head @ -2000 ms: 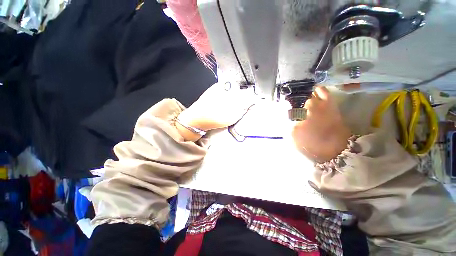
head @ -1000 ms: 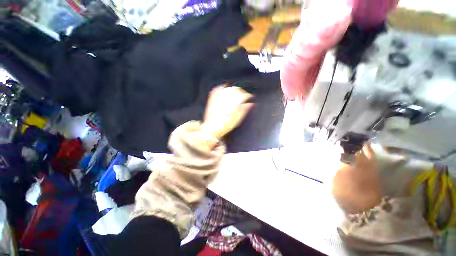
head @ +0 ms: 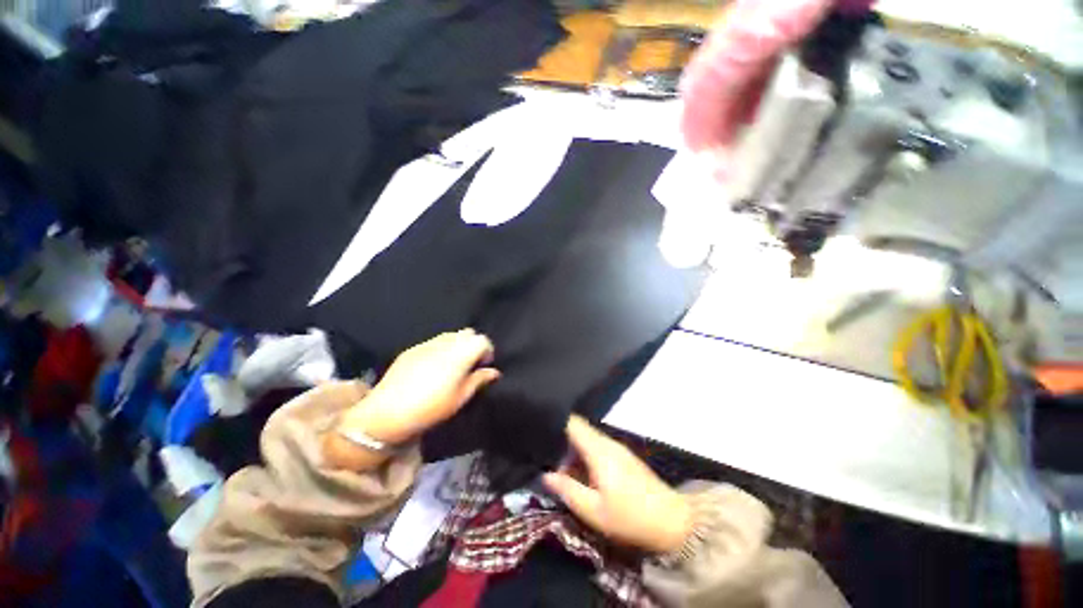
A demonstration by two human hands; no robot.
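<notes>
A black cut fabric panel lies on the white table left of the sewing machine and hangs over the front edge towards my lap. My left hand is on the panel's left part, with its thumb and fingers on the cloth. My right hand grips the panel's lower edge near the table's front edge. The grey-white sewing machine head stands to the right, with its needle area away from both hands. The panel's lowest part is dark and hard to make out.
A large heap of black cloth lies at the left and back. Yellow-handled scissors lie on the table at the right. A pink cloth hangs on the machine. Coloured cloth is at the lower left, below table level.
My right hand has left the machine's needle area and moved left to the front edge of the panel. My left hand has moved down and left. The black panel now lies spread before me.
</notes>
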